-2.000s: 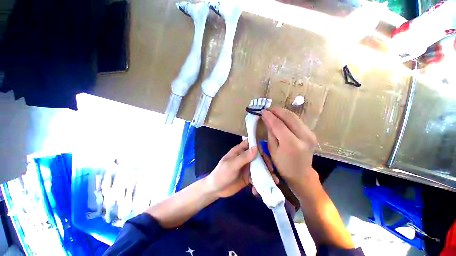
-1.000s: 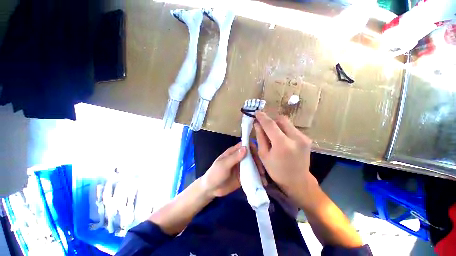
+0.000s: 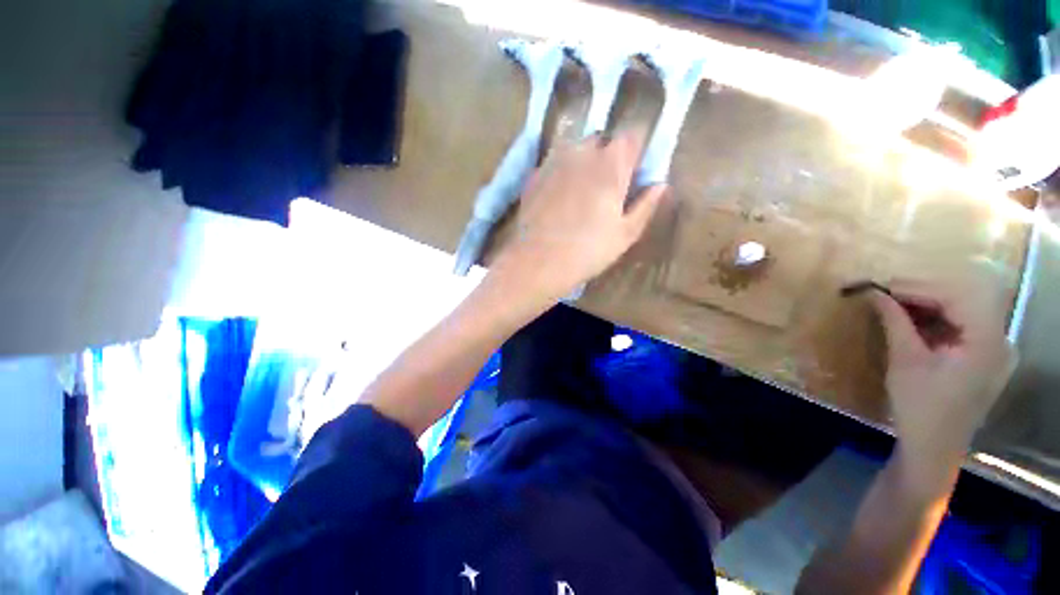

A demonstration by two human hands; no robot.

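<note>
Three white-grey moulded legs lie side by side on the cardboard-covered table, toed ends at the far side; the leftmost leg (image 3: 513,172) shows most fully. My left hand (image 3: 578,215) lies over the middle and right legs with its fingers around the right one; whether it grips is partly hidden. My right hand (image 3: 947,355) pinches a small black strap (image 3: 864,288) between its fingertips, right of the glue pad (image 3: 773,305). A white glue dab (image 3: 751,252) sits on the stained pad.
A black cloth bundle (image 3: 250,99) lies at the table's left end. A blue bin (image 3: 273,389) with white legs stands at lower left. A clear sheet (image 3: 1038,407) lies at the right, and a blue crate edge (image 3: 756,9) shows beyond the table.
The leg held over my lap now lies on the table as the third in the row. My left hand moved to the row. My right hand moved right and took hold of the strap.
</note>
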